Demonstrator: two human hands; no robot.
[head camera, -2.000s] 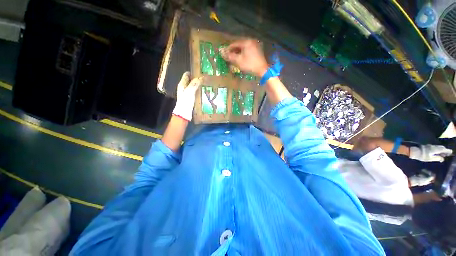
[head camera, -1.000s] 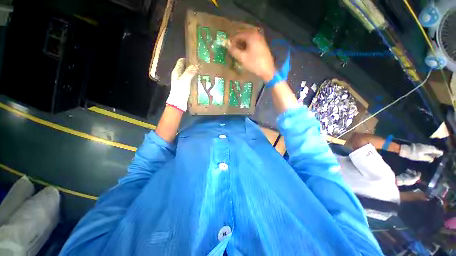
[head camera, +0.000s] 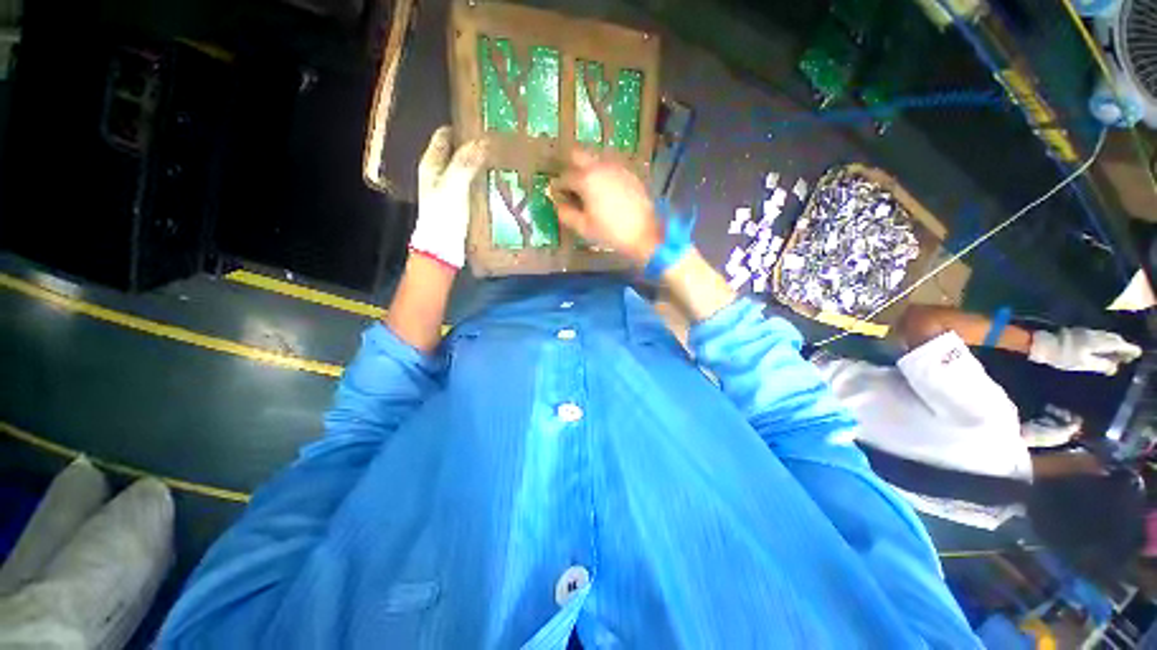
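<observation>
A tan-brown slotted board (head camera: 518, 151) is held up in front of me, with green circuit board (head camera: 608, 104) showing through slanted cutouts in four groups. My left hand (head camera: 444, 203), in a white knit glove with a red cuff, grips its left edge. My bare right hand (head camera: 612, 207), with a blue wrist strap, is over the lower right group and hides most of it. Its fingers are bent near the middle of the board; whether they hold anything is hidden.
An open cardboard box (head camera: 940, 241) with a heap of small silver-white parts (head camera: 853, 246) stands at the right. Loose parts (head camera: 758, 241) lie beside it. A thin white cable crosses the box. A white-clad coworker (head camera: 945, 419) is at the right.
The slotted board and my left hand appear higher and slightly further left in view. My right hand has moved from the upper groups down to the lower right group.
</observation>
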